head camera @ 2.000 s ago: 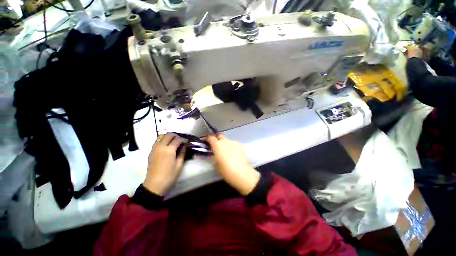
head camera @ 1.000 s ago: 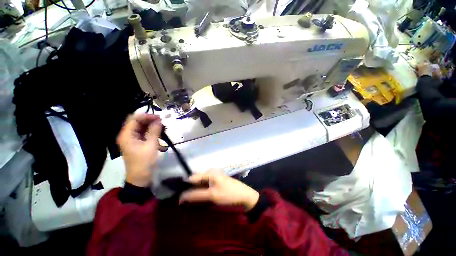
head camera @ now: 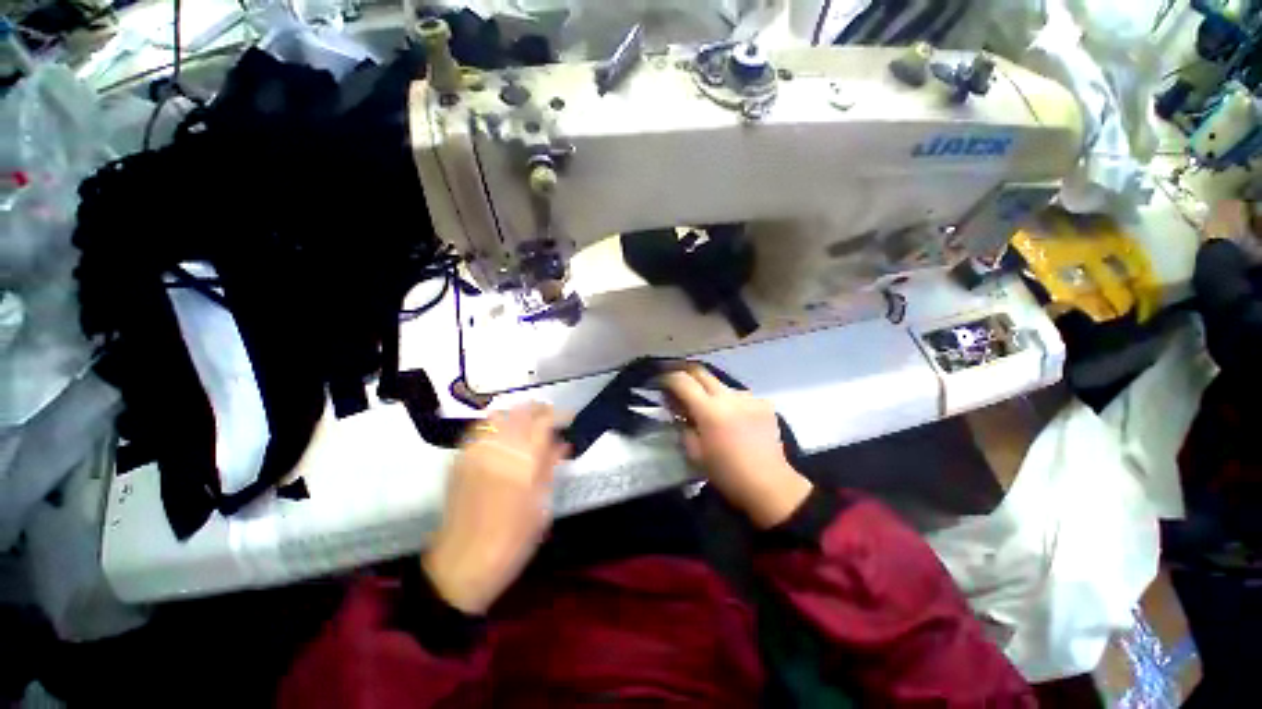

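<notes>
A long black fabric strip [head camera: 605, 410] lies along the front of the machine bed, its left end bent near the black pile. My left hand [head camera: 501, 485] is blurred and lies over the strip; its fingertips touch it. My right hand [head camera: 723, 432] grips the strip further right, and a dark length hangs over the front edge beside it. The presser foot [head camera: 550, 298] of the cream JACK sewing machine [head camera: 747, 159] is behind my hands, with no hand at it. Whether my right hand also holds snips cannot be told.
A big black garment pile [head camera: 277, 208] with a white piece [head camera: 229, 388] is at the left. A black piece [head camera: 692, 270] lies under the arm. The parts tray [head camera: 976, 344], yellow item [head camera: 1086, 266] and white fabric [head camera: 1073, 506] are at the right. Another person's arm shows at the right edge.
The strip, held up between my hands before, now lies spread along the bed. My right hand has moved right and up, my left down and right. The small black piece near the presser foot is gone.
</notes>
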